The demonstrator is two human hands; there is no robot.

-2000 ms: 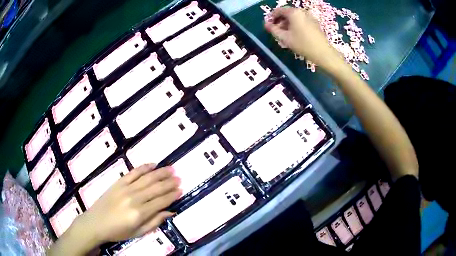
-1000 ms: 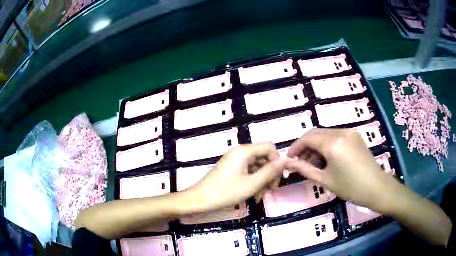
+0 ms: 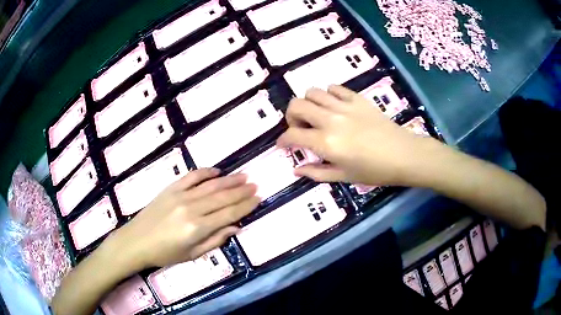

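A black blister tray (image 3: pixel 242 257) holds rows of pink phone cases (image 3: pixel 230 126), one in each pocket. My right hand (image 3: pixel 344 138) is over a case (image 3: pixel 270 174) near the front of the tray, thumb and fingers bent around its camera openings. Whether an insert is between the fingertips is hidden. My left hand (image 3: pixel 190 215) lies flat, fingers together, its fingertips on the left part of the same case. I see nothing gripped in it.
A loose pile of small pink inserts (image 3: pixel 437 34) lies on the green bench at the upper right. A clear bag of pink inserts (image 3: pixel 37 227) is at the left edge. Another tray of pink cases (image 3: pixel 440 271) is lower right. A dark-clothed person (image 3: pixel 535 141) is at the right.
One second ago both hands were raised together over the tray, fingertips meeting. They have since parted and lowered onto a case. The camera view has turned and shifted.
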